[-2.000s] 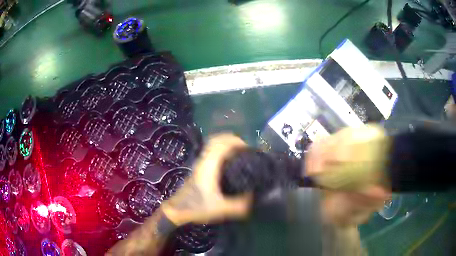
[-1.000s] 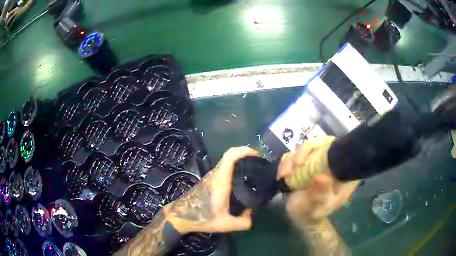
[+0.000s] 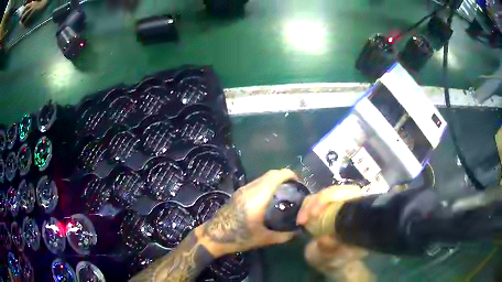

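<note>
My left hand (image 3: 256, 212) is wrapped around a black cylindrical unit housing (image 3: 287, 206), its end facing up. My right hand (image 3: 325, 220) grips the pale yellowish band at the lower end of the thick black electric screwdriver (image 3: 385, 220), which slants off to the right. The screwdriver's tip is hidden by my right fingers, beside the unit's end; I cannot tell if they touch. The white, blue-edged screw feeder (image 3: 396, 129) stands just beyond my right hand.
A black blister tray (image 3: 148, 204) with round pockets lies left. Clear-faced units (image 3: 47, 194) stand in rows at far left. Black units, including a lying one (image 3: 157, 27), are on the green belt (image 3: 253, 49) behind the pale rail (image 3: 286, 101). A person's hand (image 3: 34, 11) shows top left.
The view has shifted slightly. My left hand still holds the unit, and the screwdriver has swung to a flatter slant. The blue-lit unit on the belt is gone from its place; other black units show there.
</note>
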